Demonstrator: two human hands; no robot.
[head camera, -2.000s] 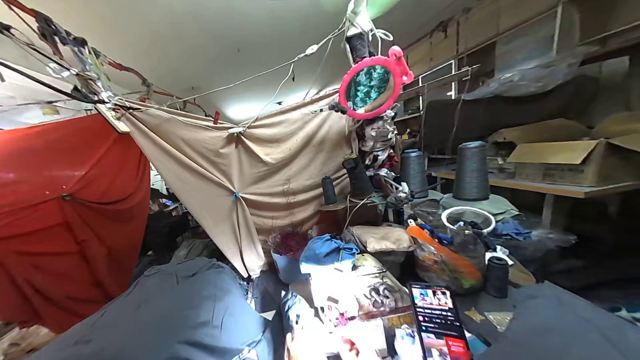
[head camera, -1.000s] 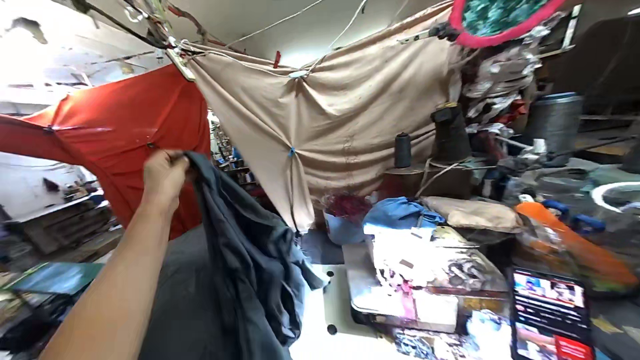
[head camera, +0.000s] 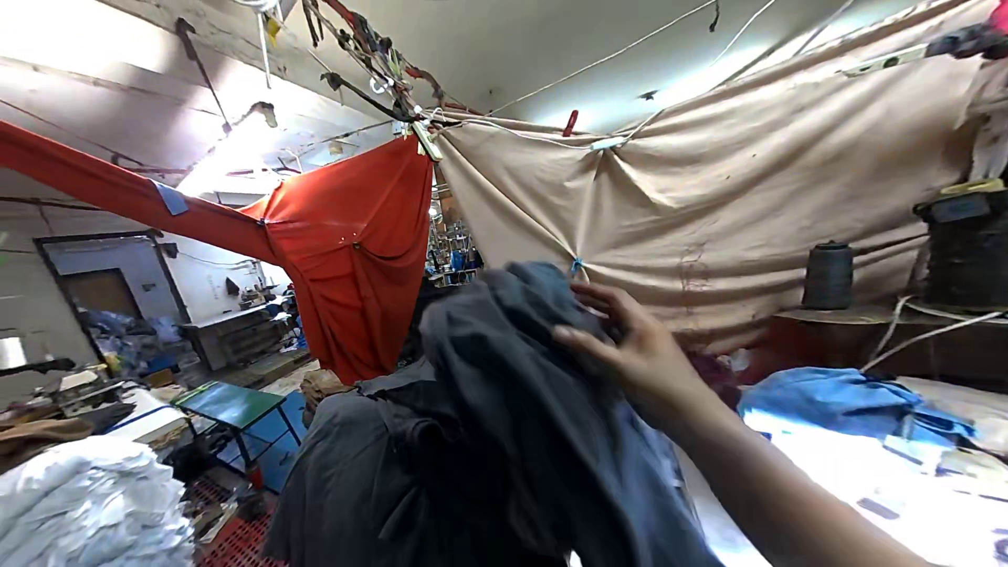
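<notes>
Dark grey cloth (head camera: 504, 378) is bunched up in the middle of the head view, blurred at its top and right side. My right hand (head camera: 630, 342) reaches in from the lower right and lies against the cloth's upper right edge. Its thumb and fingers are spread, and whether they pinch the fabric cannot be told. My left hand does not show; the cloth could be hiding it. More dark grey fabric (head camera: 346, 465) lies heaped just left of the raised part.
A beige curtain (head camera: 709, 189) and a red curtain (head camera: 346, 260) hang behind. At right are blue cloth (head camera: 843, 402) on a brightly lit surface and a dark thread cone (head camera: 828, 276). A white fabric pile (head camera: 94, 504) and a green-topped table (head camera: 228, 404) stand left.
My left hand, which held up dark cloth one second ago, is out of sight. My right hand has come in at the cloth. The view has swung left.
</notes>
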